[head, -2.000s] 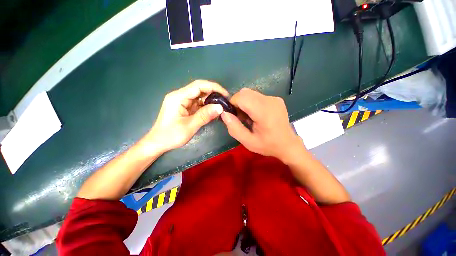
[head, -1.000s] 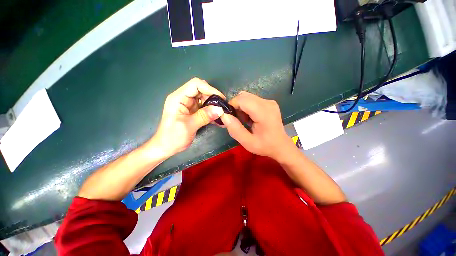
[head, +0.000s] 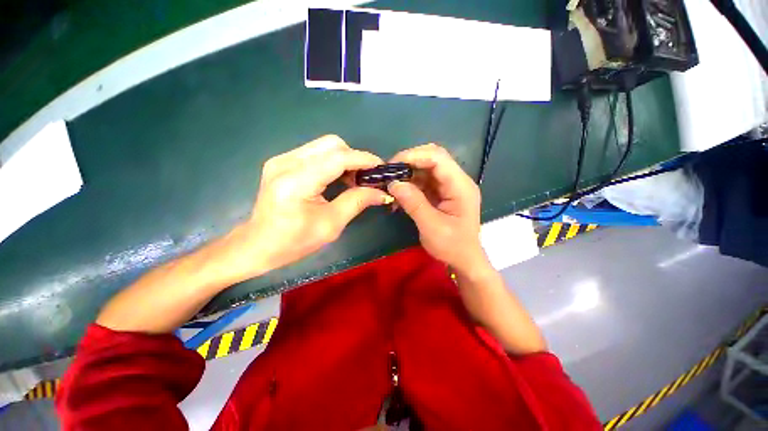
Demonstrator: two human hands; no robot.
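Note:
A small black glossy device housing (head: 384, 174) is held between both hands above the green bench, seen narrow and edge-on. My left hand (head: 307, 198) grips its left end with thumb and fingers. My right hand (head: 442, 202) grips its right end. A small yellow spot shows just under the housing by the left thumb; I cannot tell what it is. The fingers hide both ends of the housing.
Dark tweezers (head: 488, 135) lie right of the hands. A white backing sheet (head: 455, 59) with black rectangles lies behind. A dark box (head: 627, 38) with black cables (head: 581, 143) stands back right. White paper (head: 38, 177) lies at left.
The housing has turned from a tilted oval to a level, edge-on pose, and the right fingers have shifted around it. The view has moved, showing more of the dark box and backing sheet.

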